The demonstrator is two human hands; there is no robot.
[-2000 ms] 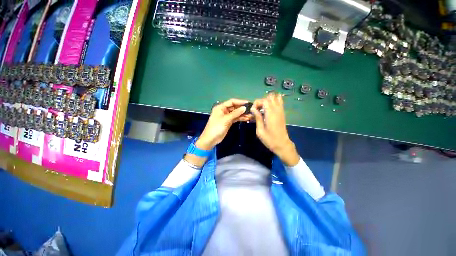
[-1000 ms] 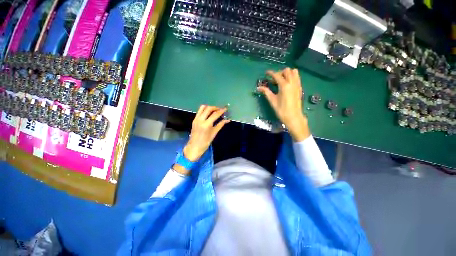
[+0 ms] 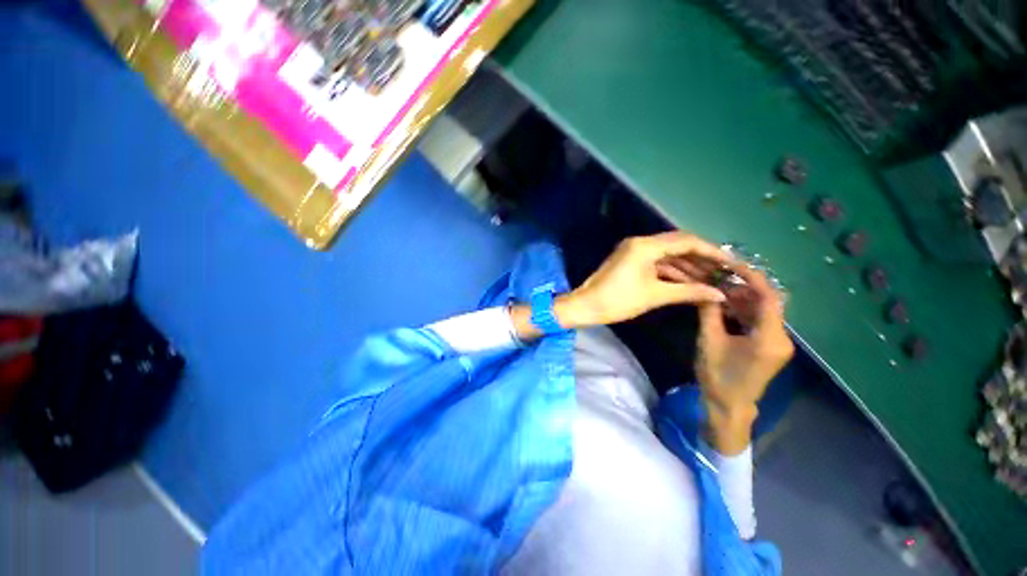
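My left hand (image 3: 651,277) and my right hand (image 3: 746,351) meet over the front edge of the green bench. A small dark part (image 3: 738,297) sits between the fingertips of both hands. Fingers partly cover it and the view is blurred, so its details cannot be told. Several small dark round parts (image 3: 853,242) stand in a spaced row on the green mat (image 3: 676,146), beyond my hands. Tiny bright specks lie beside the row. A bright silvery patch (image 3: 743,257) shows at the bench edge behind my fingers.
The printed cardboard (image 3: 270,96) with modules on it is at upper left. A component tray (image 3: 839,68) is at the upper right. A silver-white box (image 3: 978,152) and a heap of modules (image 3: 1008,416) are at the right edge. A dark bag (image 3: 96,394) lies on the floor at left.
The view has turned and shifted, so the bench now runs diagonally. My right hand has come back from the row of round parts, and both hands are together at the bench edge with a dark part.
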